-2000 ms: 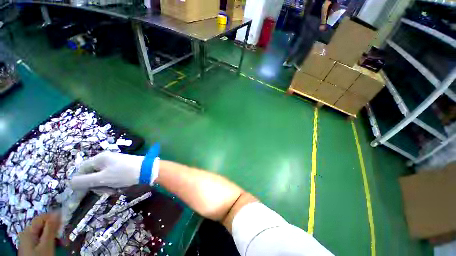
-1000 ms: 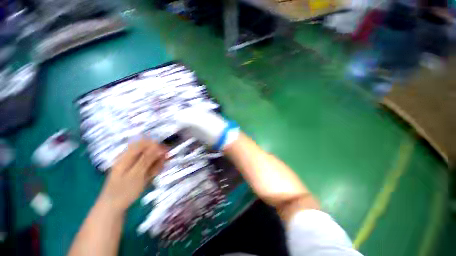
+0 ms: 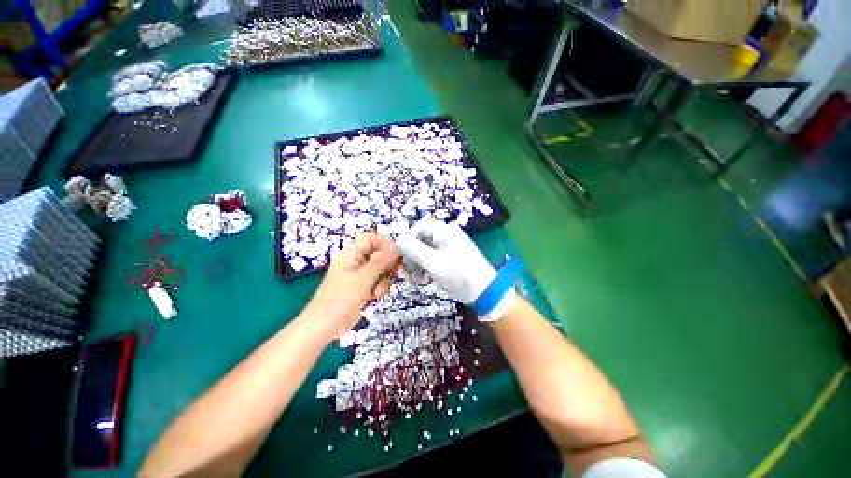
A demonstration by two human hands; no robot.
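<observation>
My bare left hand (image 3: 359, 277) and my right hand (image 3: 450, 264), in a white glove with a blue wristband, meet at the near edge of a black tray (image 3: 279, 210) full of small white wired pieces (image 3: 373, 177). Their fingertips are pinched close together around something small and whitish, perhaps part of a strip; its shape is mostly hidden by the fingers. Just below the hands lies a pile of white wired strips (image 3: 397, 336), with dark red wires and tiny white connectors (image 3: 425, 436) spread toward the table's near edge.
Bundled white parts (image 3: 219, 217) and loose red wires (image 3: 157, 273) lie left of the tray. A red-edged black phone (image 3: 103, 401) is lower left, below stacked grey ridged trays (image 3: 42, 261). A second black tray (image 3: 149, 140) and a far parts tray (image 3: 303, 42) are farther back. A metal table (image 3: 653, 56) stands right.
The view has swung left and steadied, so the workbench is centred. My hands, apart over the tray and strips before, are now together at the tray's near edge.
</observation>
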